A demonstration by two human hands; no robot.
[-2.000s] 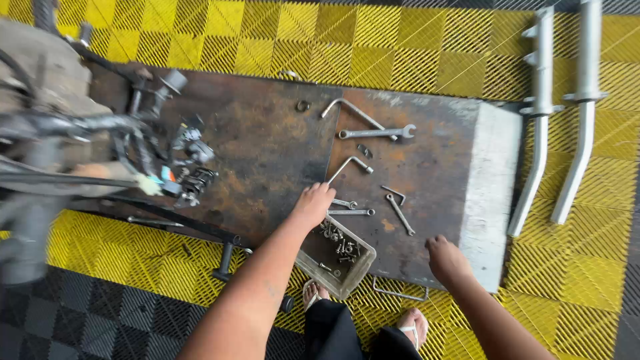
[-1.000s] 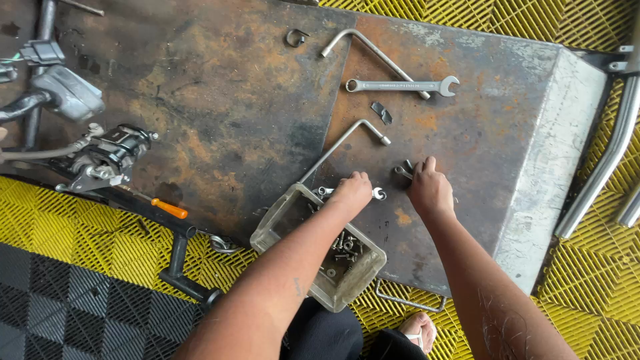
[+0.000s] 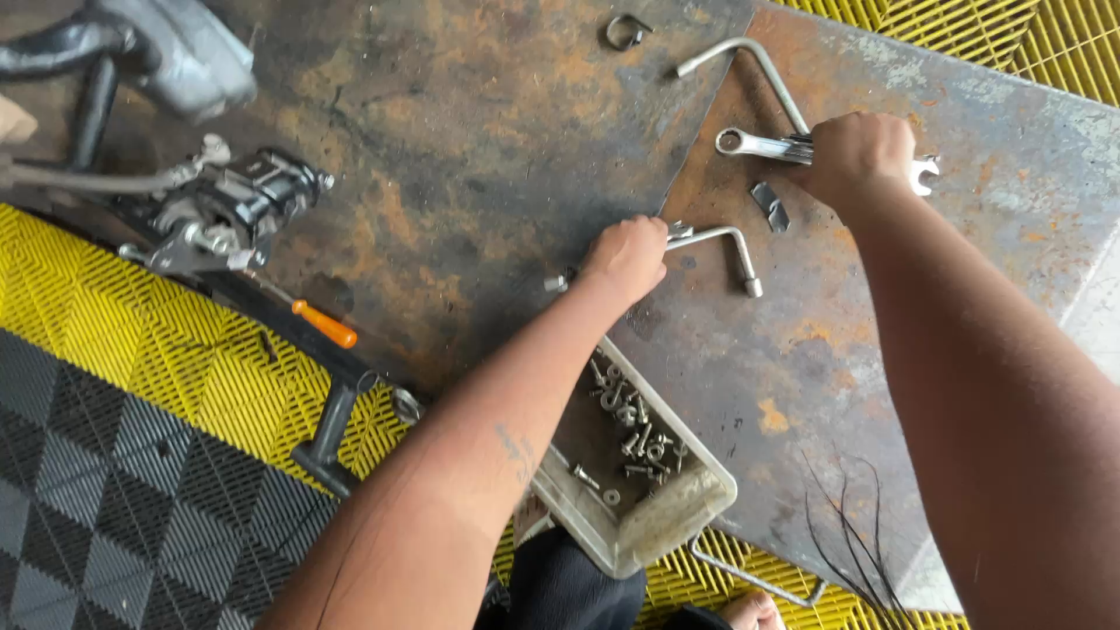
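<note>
My right hand (image 3: 862,162) is closed over a large combination wrench (image 3: 761,145), with the ends of smaller tools showing beside its ring end. An L-shaped socket wrench (image 3: 774,79) runs from above down to this hand. My left hand (image 3: 626,258) grips a second L-shaped socket wrench (image 3: 742,254) and a small wrench end (image 3: 679,231). A bent black metal clip (image 3: 770,207) lies between the two hands. Below my left forearm, a plastic tray (image 3: 674,525) holds bolts, nuts and washers (image 3: 639,429). A ring clamp (image 3: 626,32) lies near the top.
The rusty metal platform (image 3: 420,175) has motorcycle handlebar parts (image 3: 236,201) at its left. An orange-handled screwdriver (image 3: 324,324) lies by a black frame bar (image 3: 328,429). A bent metal rod handle (image 3: 761,582) sticks out at the platform's lower edge, over yellow floor tiles (image 3: 1041,39).
My right hand has moved up from the small tools onto the large wrench. My left hand has moved from beside the tray to the lower L-shaped wrench. The view is closer.
</note>
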